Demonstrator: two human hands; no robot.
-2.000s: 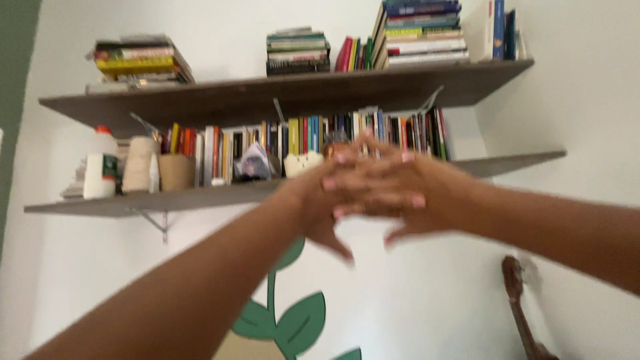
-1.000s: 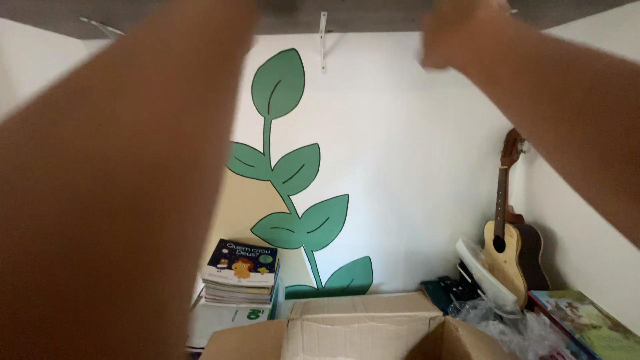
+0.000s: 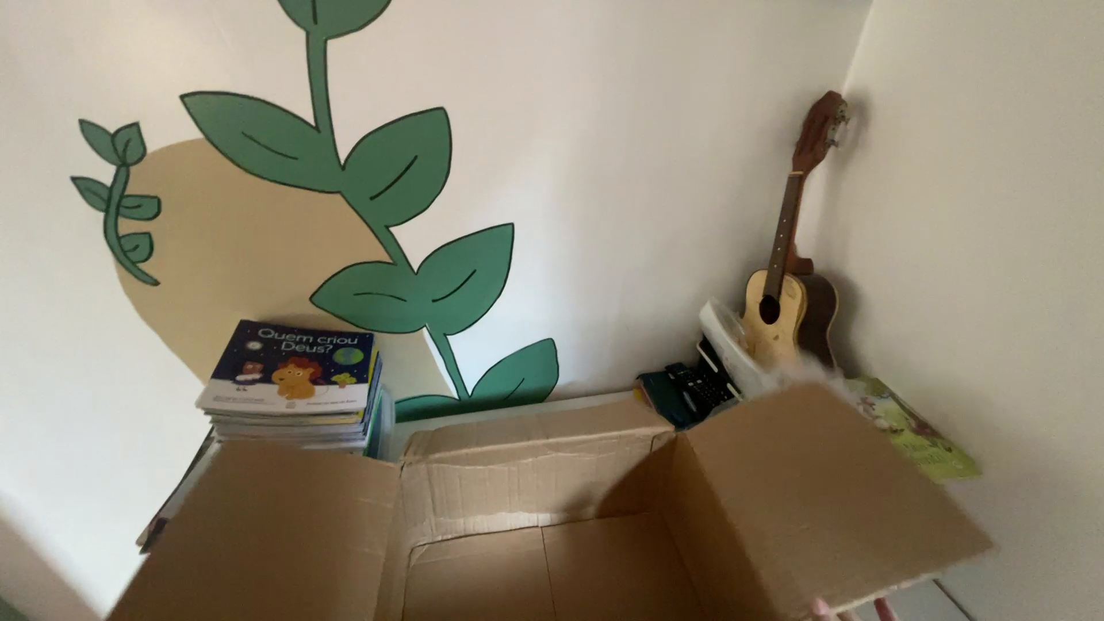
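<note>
An open cardboard box (image 3: 535, 483) fills the lower middle of the head view, its side flaps spread out and its visible floor bare. At the bottom right edge, only the fingertips of my right hand (image 3: 854, 611) show, touching the lower edge of the right flap (image 3: 828, 500). The rest of that hand is cut off by the frame. My left hand is out of the picture. The left flap (image 3: 276, 526) leans outward, below a stack of children's books.
A stack of thin books (image 3: 293, 379) stands behind the left flap. Behind the right flap are a dark keypad device (image 3: 690, 384), a white plastic container (image 3: 733, 345), a green picture book (image 3: 923, 431) and a small guitar (image 3: 776, 315) leaning in the wall corner.
The view has tilted down from the bookshelves to the box. My hands, interlaced at first, came apart and left the upper view; right fingertips now show at the right flap.
</note>
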